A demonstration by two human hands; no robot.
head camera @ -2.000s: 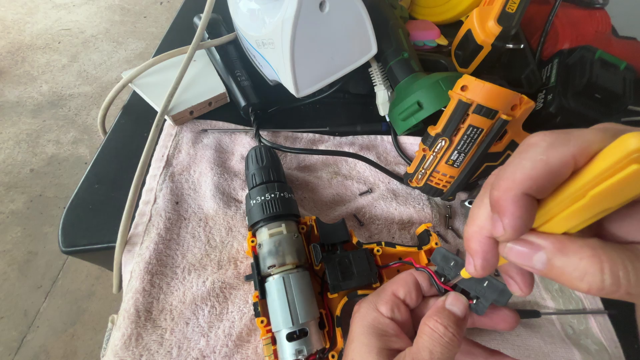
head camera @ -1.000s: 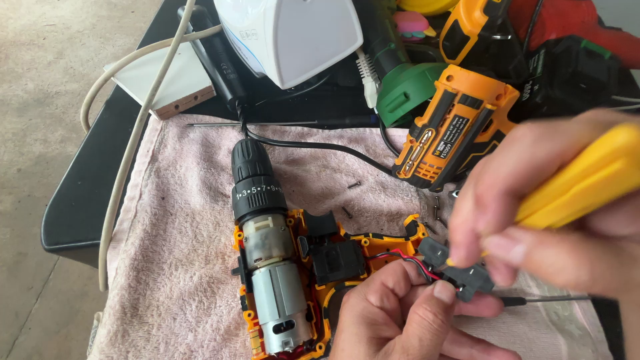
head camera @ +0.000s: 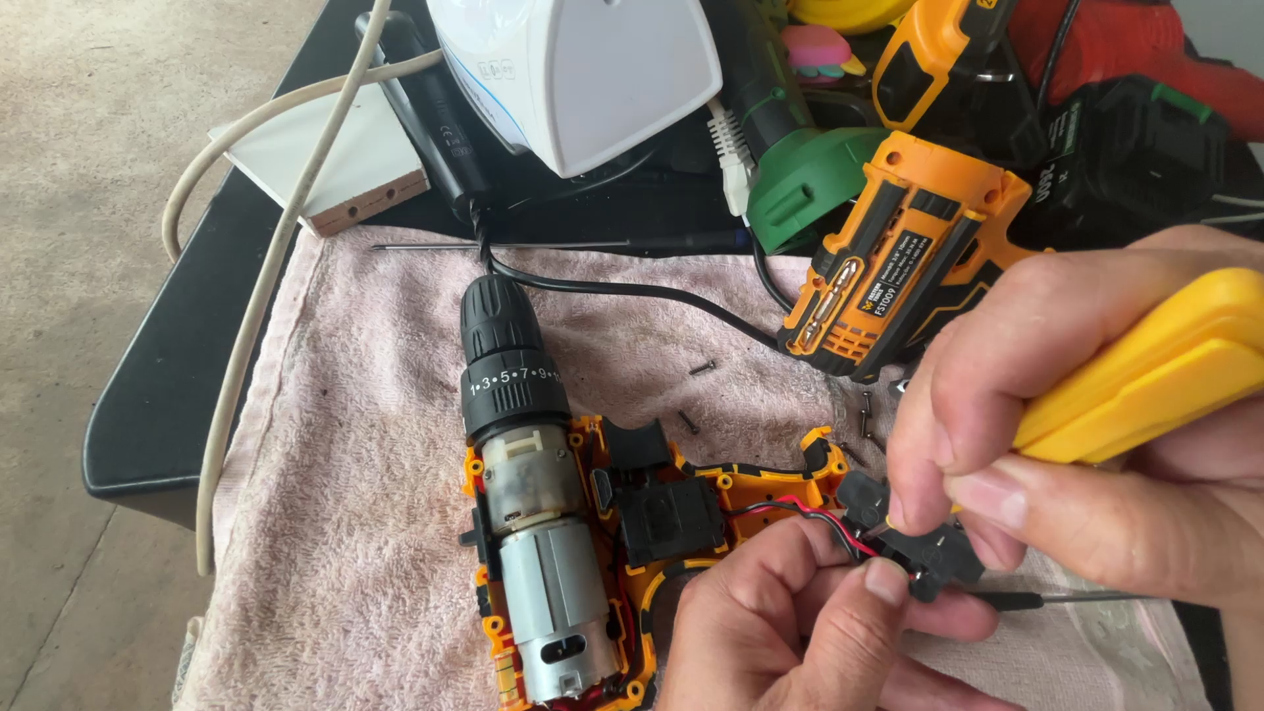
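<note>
An opened cordless drill (head camera: pixel 558 592) lies on a pink towel (head camera: pixel 326 444), its chuck pointing up the view and its motor and trigger switch exposed. Red and black wires run from the switch to a black plastic terminal block (head camera: pixel 933 553). My left hand (head camera: pixel 829 622) grips that block between thumb and fingers. My right hand (head camera: pixel 1066 415) holds a yellow-handled tool (head camera: pixel 1155 370), its thin tip at the wires beside the block; the tool's exact kind cannot be told. The other orange housing half (head camera: pixel 894 267) rests above my right hand.
Small screws (head camera: pixel 688 423) lie on the towel. A long thin screwdriver (head camera: pixel 553 244) spans its top edge, and another screwdriver (head camera: pixel 1047 598) lies behind my left fingers. A white appliance (head camera: pixel 592 79), a green tool (head camera: pixel 815 183), a black battery (head camera: pixel 1136 148) and cables (head camera: pixel 642 293) crowd the back.
The yellow-handled tool and my right hand have shifted slightly about the terminal block. My left hand still holds the block.
</note>
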